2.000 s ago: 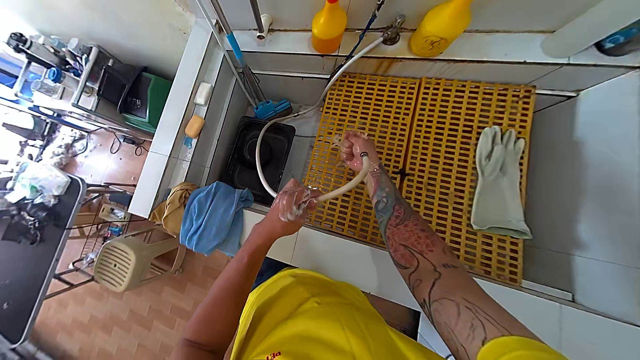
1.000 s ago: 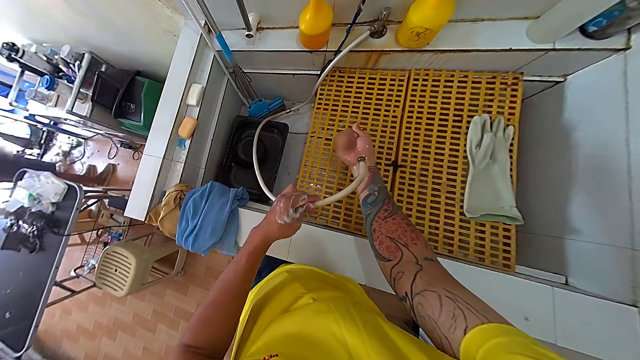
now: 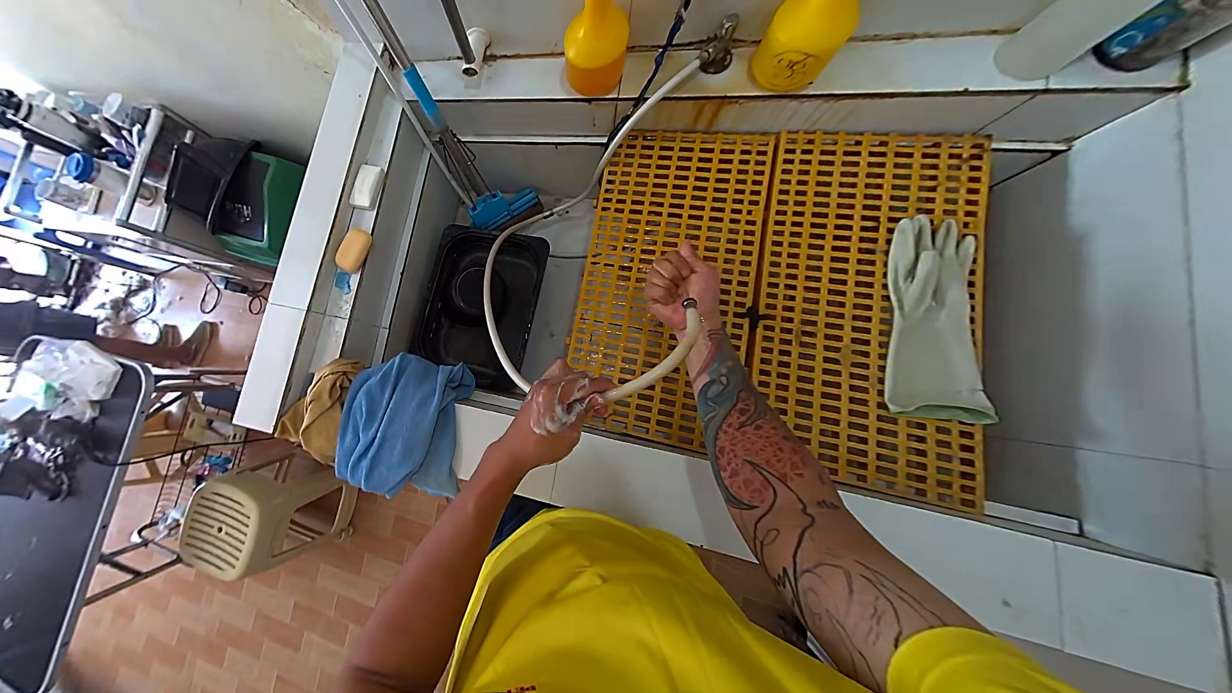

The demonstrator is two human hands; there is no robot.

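Note:
My left hand, with white lather on its back, is closed around a cream rubber hose that runs from a wall tap. The hose curves on from this hand, and its open end lies at the wrist of my right hand. That hand is in a fist above the yellow plastic grating; nothing shows inside it. A pale rubber glove lies on the grating to the right. The right forearm is tattooed.
A black plastic tub and a blue mop head stand left in the tiled basin. Two soap bars, one white and one orange, lie on its ledge. Cloths hang over the edge. Yellow bottles stand behind; a plastic stool is left.
The right hand has turned at the wrist and is curled into a fist, where a second ago its palm side was turned up. The left hand has kept its hold on the hose.

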